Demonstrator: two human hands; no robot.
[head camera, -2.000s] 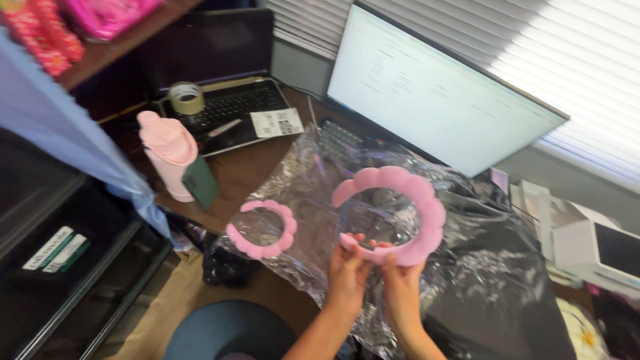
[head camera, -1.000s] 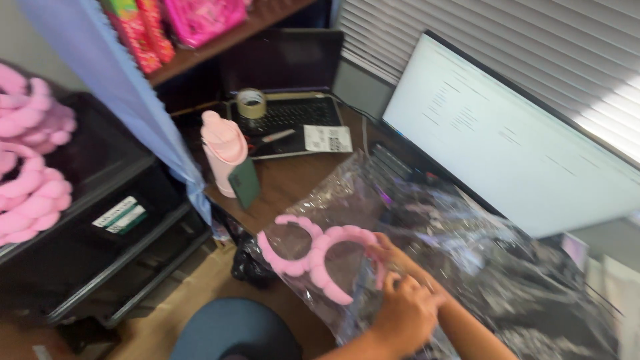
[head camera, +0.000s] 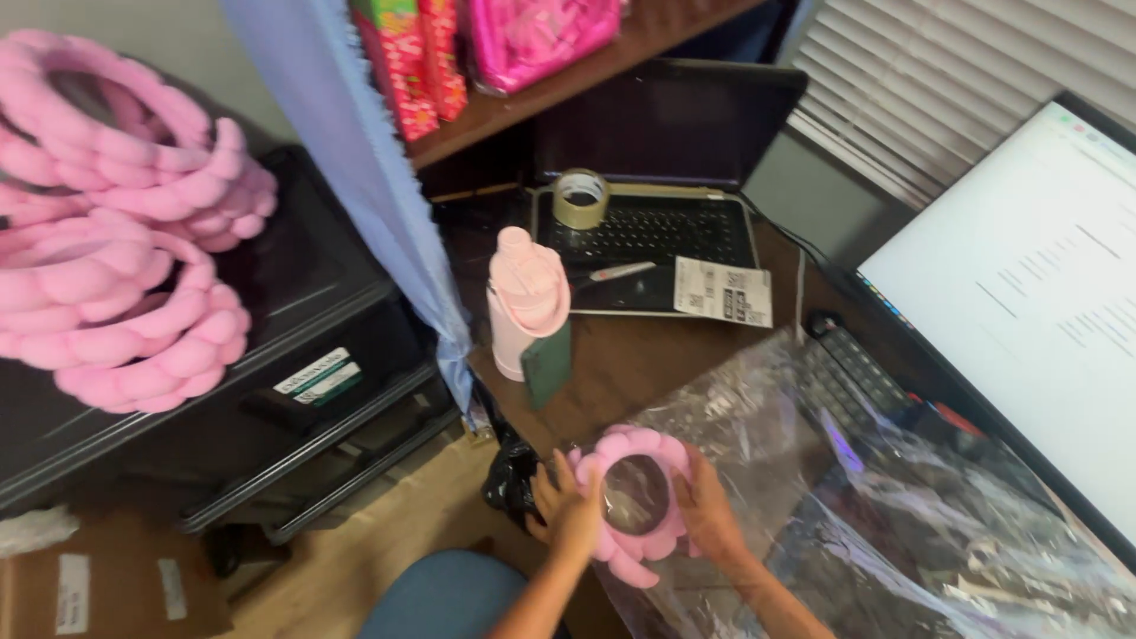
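Observation:
Two pink padded scalloped headbands (head camera: 635, 444) lie one over the other, their openings turned so that together they make a ring. My left hand (head camera: 568, 506) grips the ring's left side with its fingers spread around it. On the right side, my right hand (head camera: 706, 506) holds the padding, fingers curled over it. Beneath them, clear plastic film (head camera: 745, 444) covers the desk edge. Stacks of similar pink headbands (head camera: 133, 302) rest on the black drawer unit at the left.
A pink bottle (head camera: 524, 311) stands beside a dark green flat item (head camera: 547, 366). Behind are a laptop (head camera: 657, 235), a tape roll (head camera: 580, 199) and a printed label (head camera: 723, 291). A monitor (head camera: 1021, 266) and keyboard (head camera: 852, 373) are at right. A blue stool (head camera: 444, 595) stands below.
The two headbands were apart two seconds ago, one held, one on the film; now they overlap in both hands. The view has swung left, showing more of the headband stacks.

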